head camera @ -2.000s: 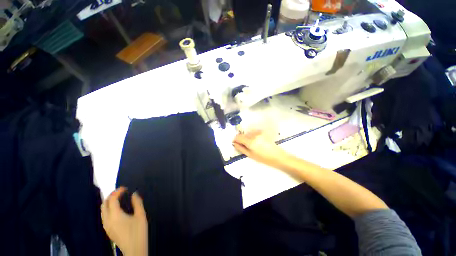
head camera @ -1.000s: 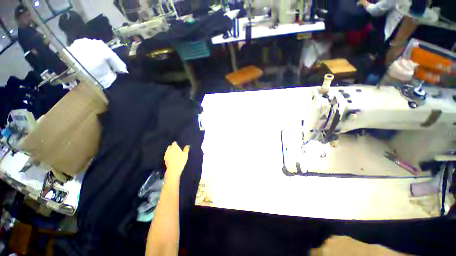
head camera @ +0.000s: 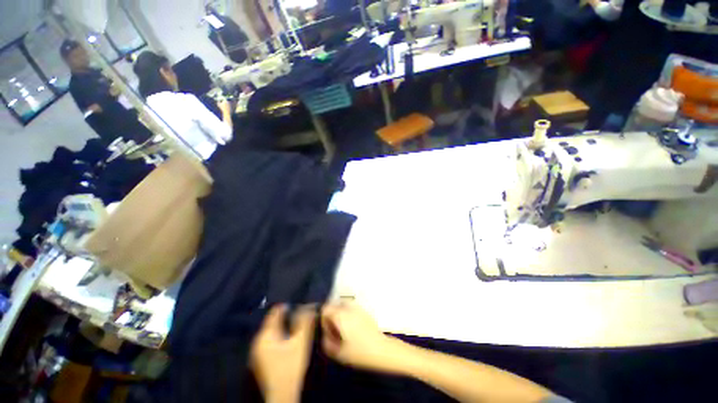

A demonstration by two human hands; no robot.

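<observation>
Black garment cloth point(head camera: 268, 228) lies heaped at the left of the white machine table point(head camera: 409, 228), with one part over the table's left edge. My left hand point(head camera: 283, 350) is at the lower middle, fingers bent on the edge of the black cloth. My right hand point(head camera: 352, 334) is just right of it, at the table's front left corner, its fingers closed on the same cloth. The cloth's edge between my hands is blurred. The cream-white sewing machine point(head camera: 630, 169) stands at the right; no cloth lies under its needle area.
Pink snips point(head camera: 673, 256) lie on the machine bed, and a pinkish block point(head camera: 699, 292) lies at the right. A brown cardboard piece point(head camera: 153, 224) stands at the left. Behind are wooden stools point(head camera: 405, 128), other machines, an orange box point(head camera: 697, 83) and a person in white point(head camera: 185, 118).
The view has swung left. The black panel no longer lies at the needle. My left hand has come down from the heap, my right hand has moved left to join it, and cloth now overlaps the table's left edge.
</observation>
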